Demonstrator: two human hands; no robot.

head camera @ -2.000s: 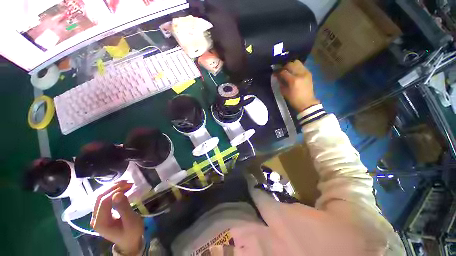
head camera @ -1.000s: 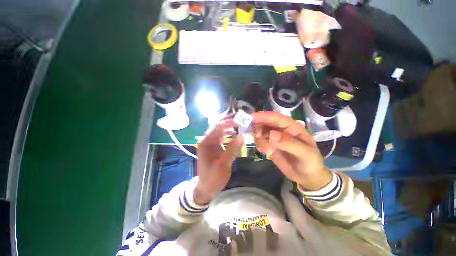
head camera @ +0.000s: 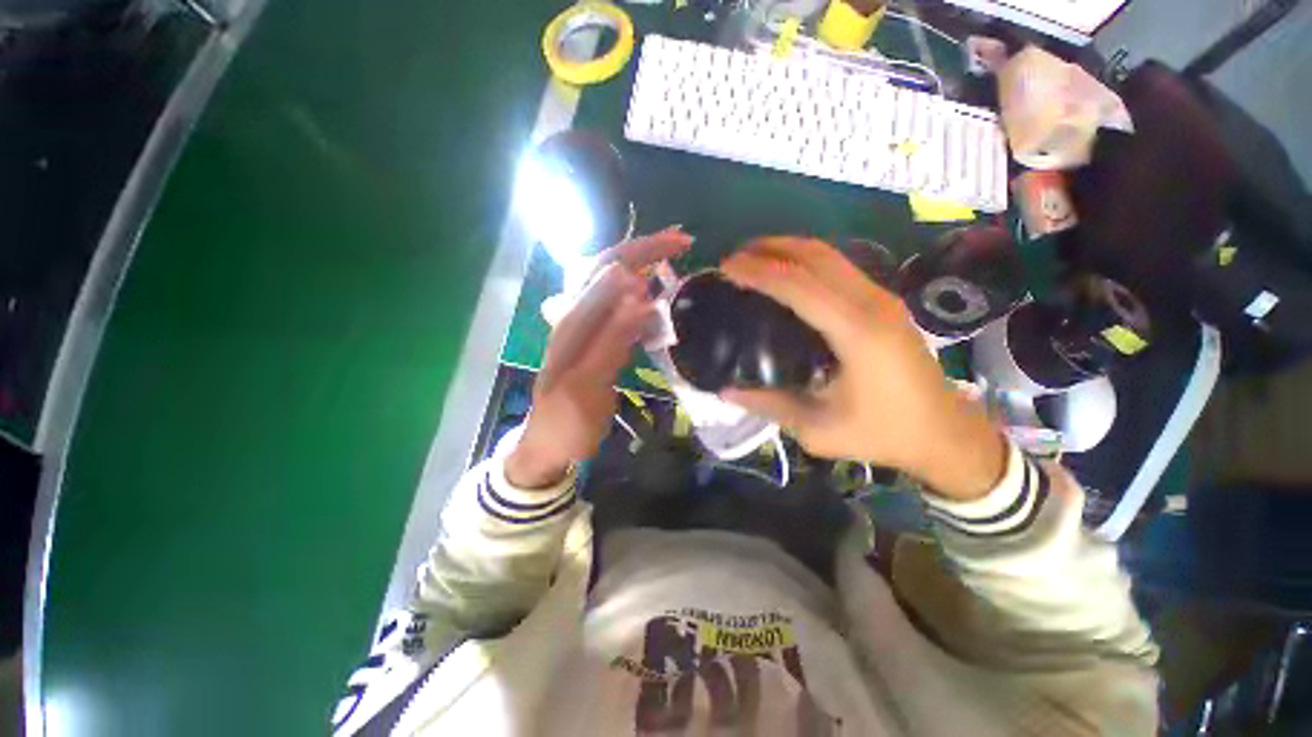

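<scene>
My right hand (head camera: 885, 374) is shut on the black front of a white-and-black security camera (head camera: 741, 338), which is tilted above the bench's front edge. My left hand (head camera: 590, 346) is at the camera's left side, fingers partly extended. A small white patch shows at its fingertips; whether it is a label or part of the camera is unclear. Another camera (head camera: 604, 173) behind my left hand glows bright white. Two more cameras stand to the right, one with a dark round front (head camera: 957, 281) and one with a yellow sticker (head camera: 1068, 343).
A white keyboard (head camera: 820, 115) lies behind the cameras, with a yellow tape roll (head camera: 589, 43) at its left. A crumpled pink-beige bag (head camera: 1058, 108) and a large dark bulk (head camera: 1194, 187) are at the right. A white mouse (head camera: 1082, 415) lies beside the right camera.
My hands have parted from the small white label held between them a second ago. My right hand has taken hold of a camera and tilted it. The view has shifted left.
</scene>
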